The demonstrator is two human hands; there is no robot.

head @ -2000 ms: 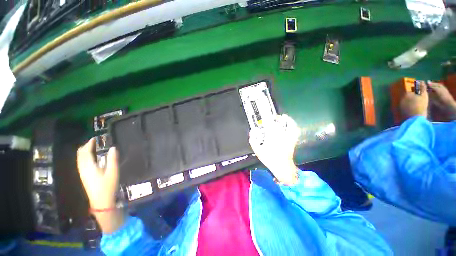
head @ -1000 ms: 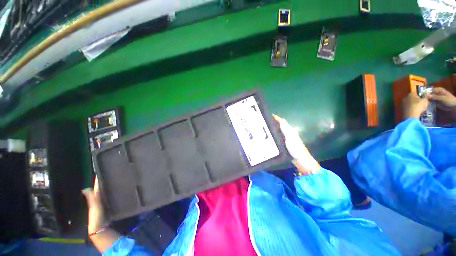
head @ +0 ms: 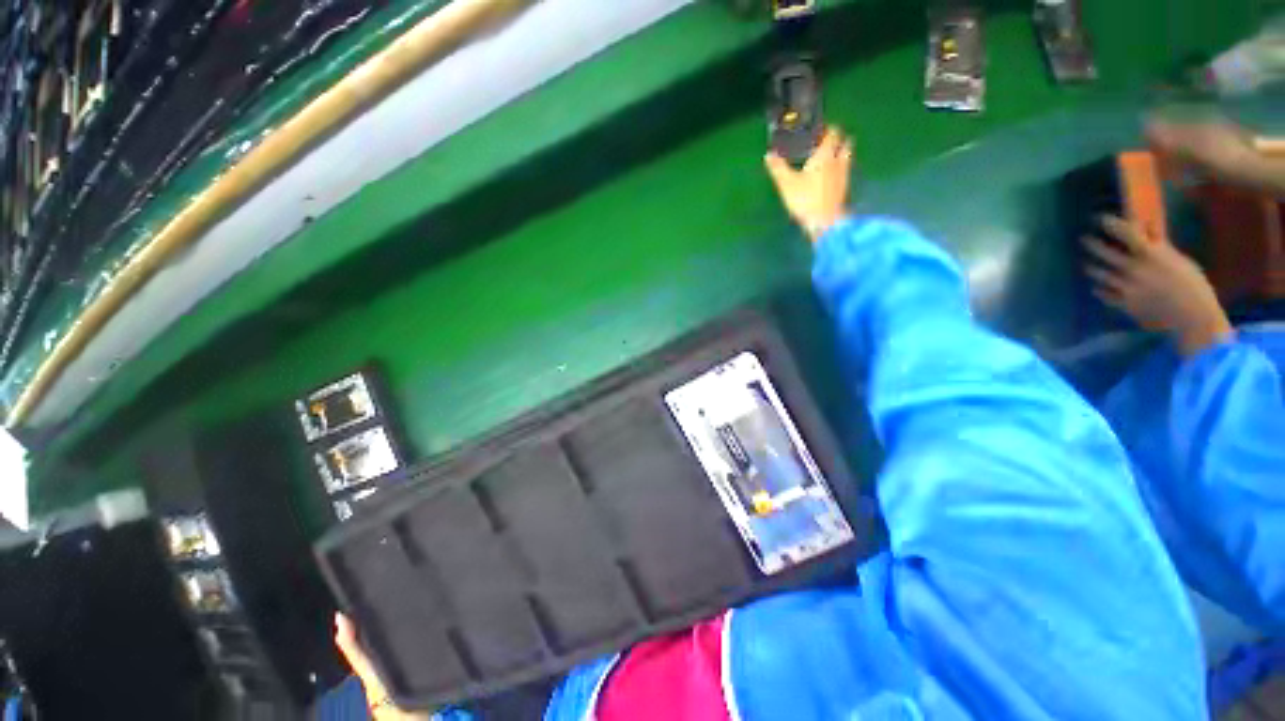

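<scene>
A black slotted tray (head: 529, 500) lies tilted in front of me. One phone unit (head: 761, 462), silver with an orange patch, sits in its rightmost pocket; the other pockets are bare. My left hand (head: 369, 673) holds the tray's lower left corner, mostly hidden by it. My right hand (head: 817, 180) is stretched out over the green surface, its fingers at the near end of a dark phone unit (head: 796, 110), which appears to lie flat.
Other phone units (head: 954, 59) lie farther right on the green surface (head: 564, 254). A side tray with units (head: 338, 409) is at left, stacked trays (head: 254, 549) beyond it. A neighbouring worker's hands (head: 1163, 282) are by an orange box (head: 1143, 197). A tan-edged shelf (head: 268, 169) runs at upper left.
My right hand has left the tray's right end and reached up to the loose phone unit. My left hand stays at the tray. The view has shifted, and the neighbour's hands have moved.
</scene>
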